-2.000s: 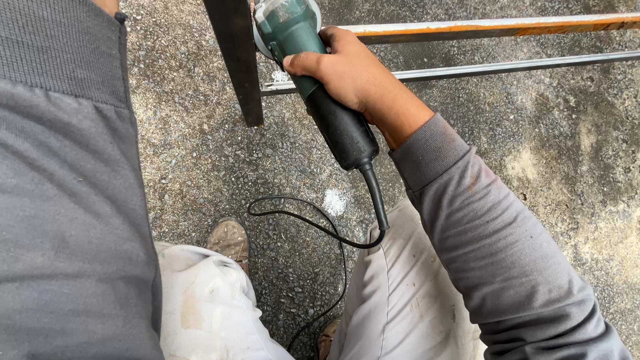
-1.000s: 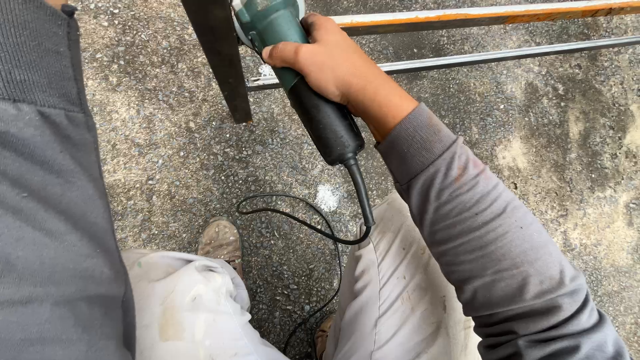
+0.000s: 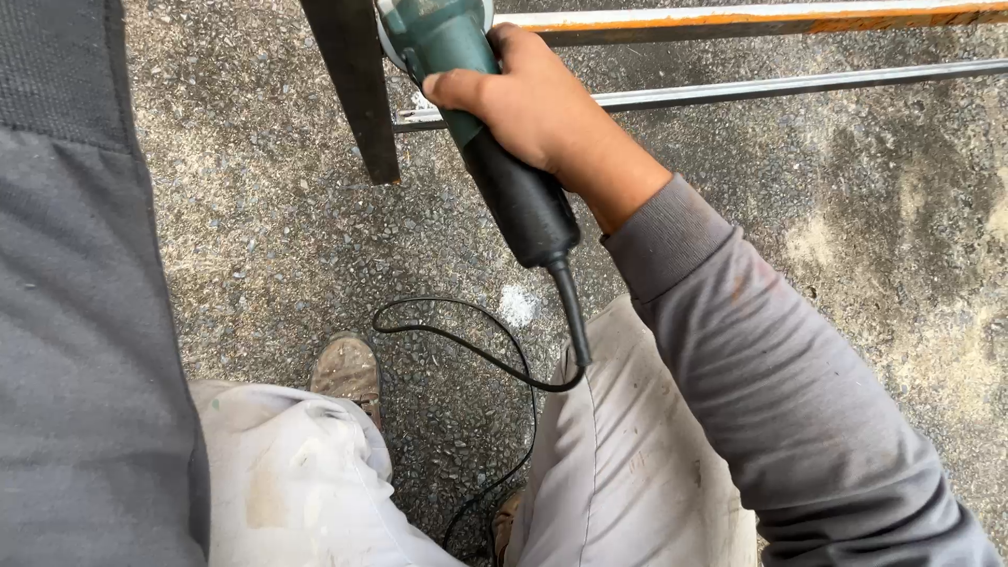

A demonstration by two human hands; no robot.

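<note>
My right hand (image 3: 528,102) is closed around the body of a green and black angle grinder (image 3: 512,189). The grinder's head points to the top edge, beside a dark metal bar (image 3: 354,87), and its disc is mostly hidden. Whether the disc touches the bar cannot be told. From the grinder's rear end a black power cord (image 3: 472,346) loops down between my legs. To the right of my hand run a metal bar with orange and white on it (image 3: 709,24) and a thinner grey metal bar (image 3: 787,85). My left hand is out of view; only its grey sleeve shows at the left.
Rough, stained pavement (image 3: 260,260) lies under everything. A white powdery patch (image 3: 517,305) is on the ground below the grinder. My brown shoe (image 3: 346,370) stands left of the cord loop, and part of the other shoe (image 3: 505,520) shows by the cord at the bottom.
The view has shifted slightly. My right hand keeps its hold on the grinder, and nothing else has plainly changed.
</note>
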